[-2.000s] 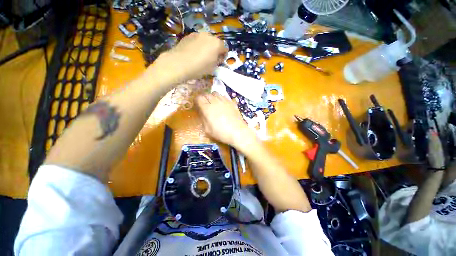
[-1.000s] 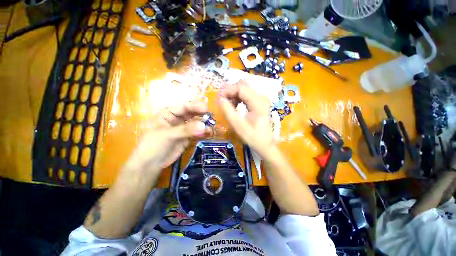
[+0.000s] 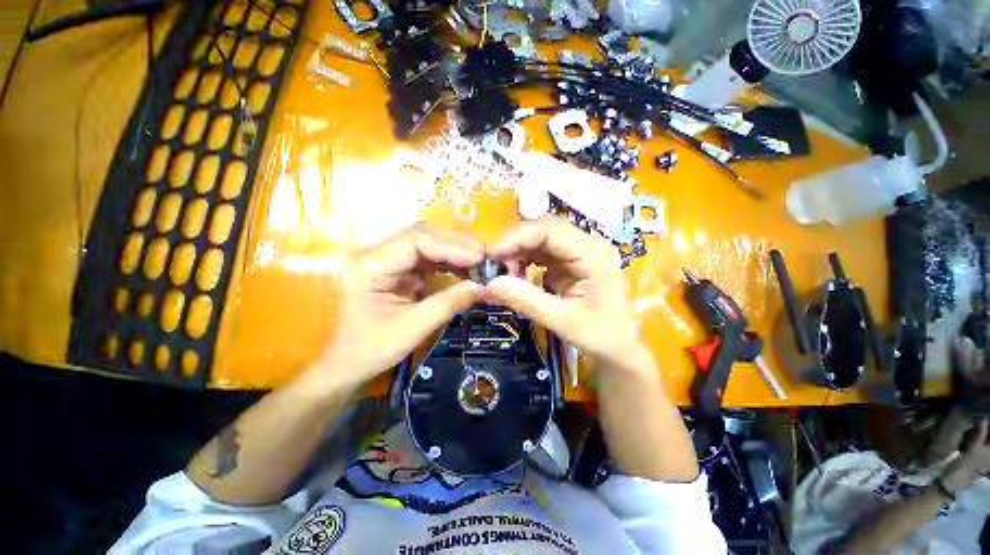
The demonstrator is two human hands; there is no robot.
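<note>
A small black-and-silver fitting (image 3: 492, 269) is pinched between the fingertips of both hands. My left hand (image 3: 407, 293) holds it from the left and my right hand (image 3: 565, 284) from the right, both bare. Just below the hands, the dark round camera housing (image 3: 442, 405) rests against the bench's front edge and my lap, with a brass-coloured centre hole and pale screw spots on its rim. Thin wires show at its upper end, partly hidden by the hands. A pile of similar fittings (image 3: 619, 152) lies beyond.
A hot glue gun (image 3: 719, 345) lies right of the hands. Thin sealing rings (image 3: 465, 163) and a white tube (image 3: 581, 191) lie beyond. A perforated panel (image 3: 174, 211) is at left. A squeeze bottle (image 3: 852, 190), another housing (image 3: 842, 336) and a person's arm (image 3: 961, 461) are at right.
Both hands have come back from the parts on the bench and moved together above the housing. The small fitting, in my left hand a second ago, is now between both hands.
</note>
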